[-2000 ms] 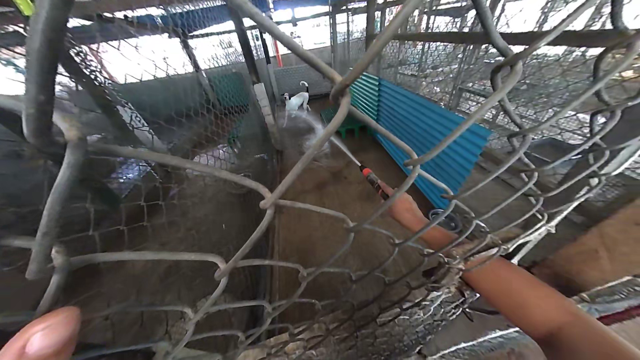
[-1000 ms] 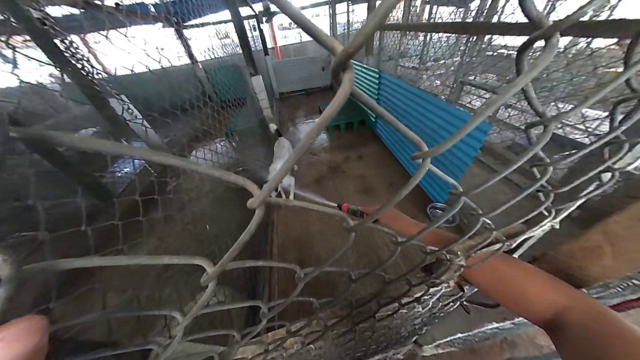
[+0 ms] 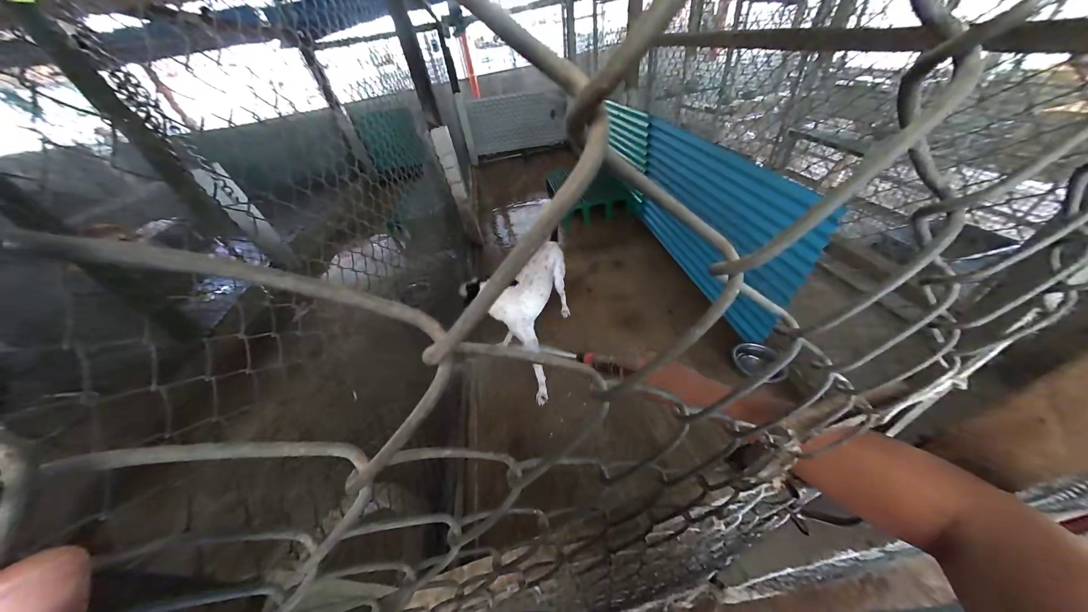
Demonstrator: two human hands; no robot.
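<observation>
My right arm reaches through the chain-link fence, and my right hand (image 3: 659, 374), blurred behind the wires, grips a hose nozzle (image 3: 599, 363) with a red tip. Water comes from the nozzle toward a white dog (image 3: 529, 297) with a dark head, just left of it inside the pen. Of my left hand (image 3: 44, 582) only a fingertip shows at the lower left corner, beside the fence wire (image 3: 212, 450); whether it holds anything is hidden.
Blue corrugated sheet (image 3: 731, 212) lines the pen's right side, with a metal bowl (image 3: 759, 361) at its near end. A green plastic platform (image 3: 595, 191) stands farther back. Mesh and posts divide off the left side. The floor (image 3: 620, 280) looks wet.
The dog has come from the far end of the pen to close by the nozzle. My right hand has swung the nozzle lower and leftward; its spray pointed toward the back before.
</observation>
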